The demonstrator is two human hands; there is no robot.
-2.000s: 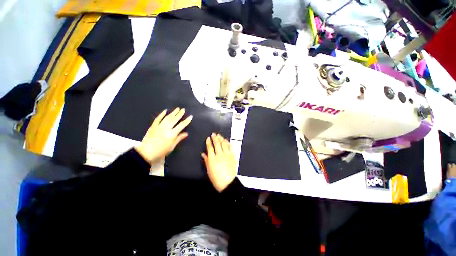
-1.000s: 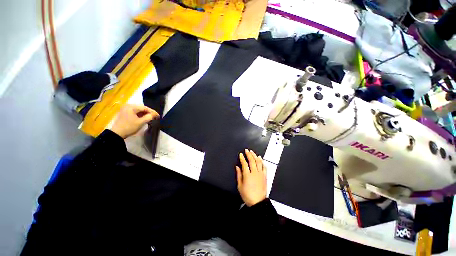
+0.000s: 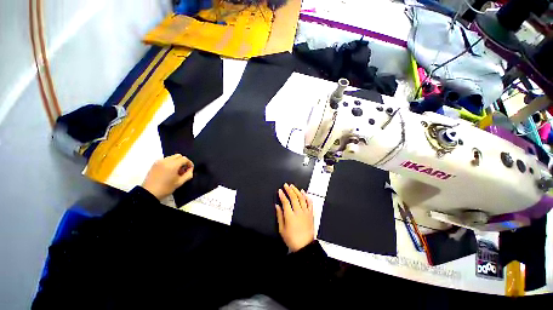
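Observation:
A large black cut panel [image 3: 242,145] lies flat on the white machine table, its right part beside the needle and presser foot [image 3: 327,162]. A narrow angled black piece [image 3: 176,138] lies at its left, its lower end beside the main panel. My left hand [image 3: 168,175] is at this lower end with fingers curled; whether they pinch the cloth is hidden. My right hand [image 3: 296,217] lies flat, palm down, on the main panel below the needle, holding nothing. A black rectangular panel [image 3: 358,209] lies right of the needle.
The white IKARI sewing machine [image 3: 430,163] fills the right. Thin tools [image 3: 417,233], a small black scrap [image 3: 452,245], a label card [image 3: 487,259] and a yellow block [image 3: 514,280] lie near the front edge. Yellow boards [image 3: 136,121] are at left. Crumpled black cloth [image 3: 342,63] is behind.
My left hand moved from the main panel to the narrow piece and raised its end, which now lies lower, nearer the main panel. My right hand stays on the panel. The view turned left.

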